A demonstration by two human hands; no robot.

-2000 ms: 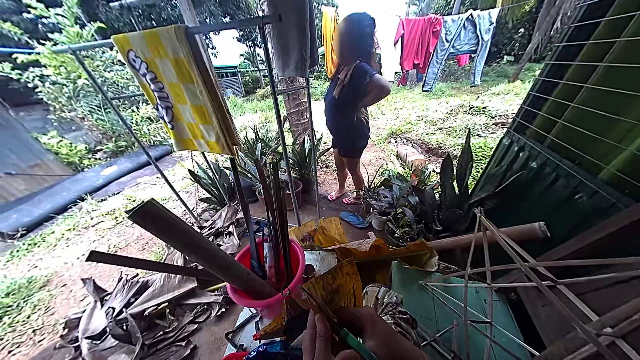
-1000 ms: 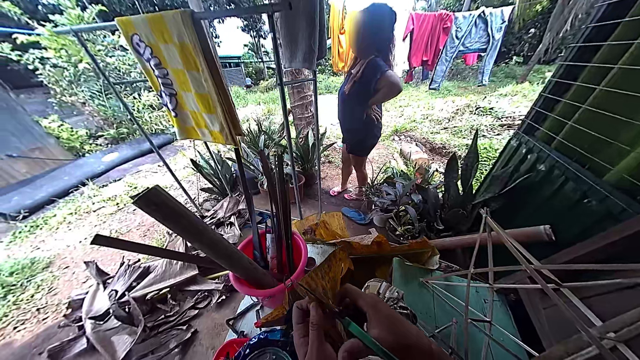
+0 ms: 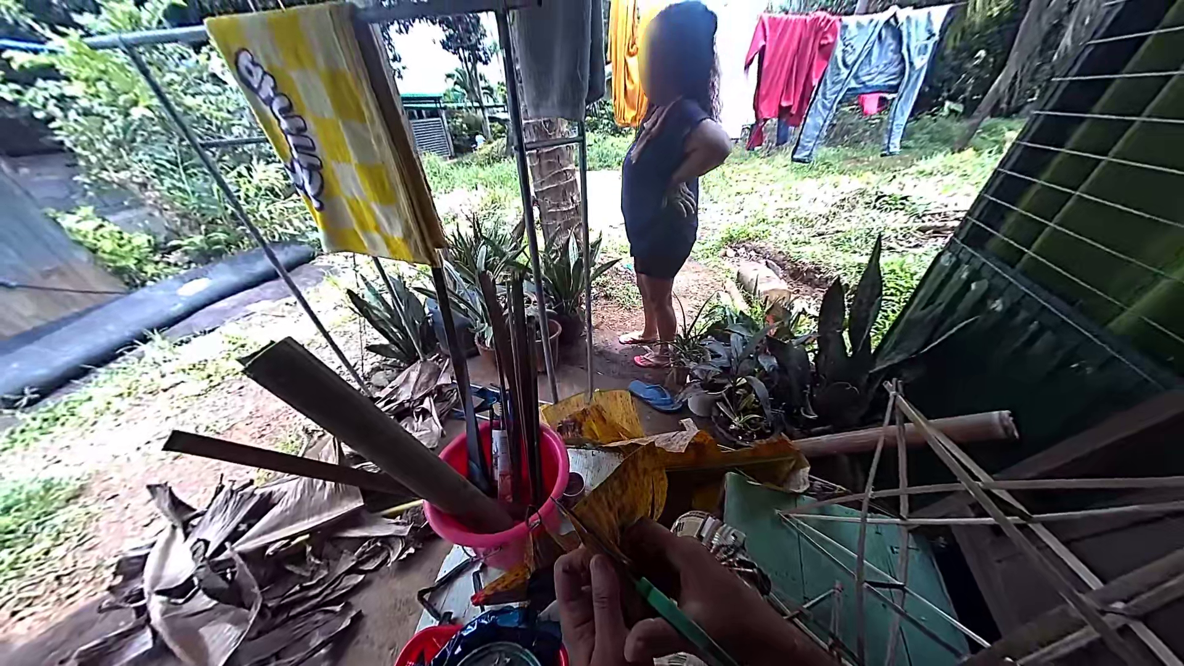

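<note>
Low in the middle of the head view, my left hand (image 3: 592, 592) pinches a thin dark strip (image 3: 601, 541) between thumb and fingers. My right hand (image 3: 712, 601), touching it on the right, is closed on a green-handled tool (image 3: 680, 620); the tool's working end is hard to make out at the strip. Just beyond both hands lies a dry yellow-brown leaf (image 3: 624, 490). To their left, a pink bucket (image 3: 553, 453) holds dark flat slats (image 3: 523, 398) and a wide split stalk or bamboo piece (image 3: 361, 425) that leans out leftward.
A person (image 3: 668, 176) stands beyond potted plants (image 3: 740, 370). Thin sticks tied into a frame (image 3: 897, 518) lie at right over a green board (image 3: 832, 546). Dried leaves (image 3: 213, 564) cover the ground at left. A yellow towel (image 3: 324, 129) hangs on a metal rack (image 3: 527, 194). A bamboo pole (image 3: 962, 428) lies behind.
Both hands have stayed low in front of me, holding the strip and the green-handled tool; they show more fully than two seconds ago. The person beyond stays in the same spot.
</note>
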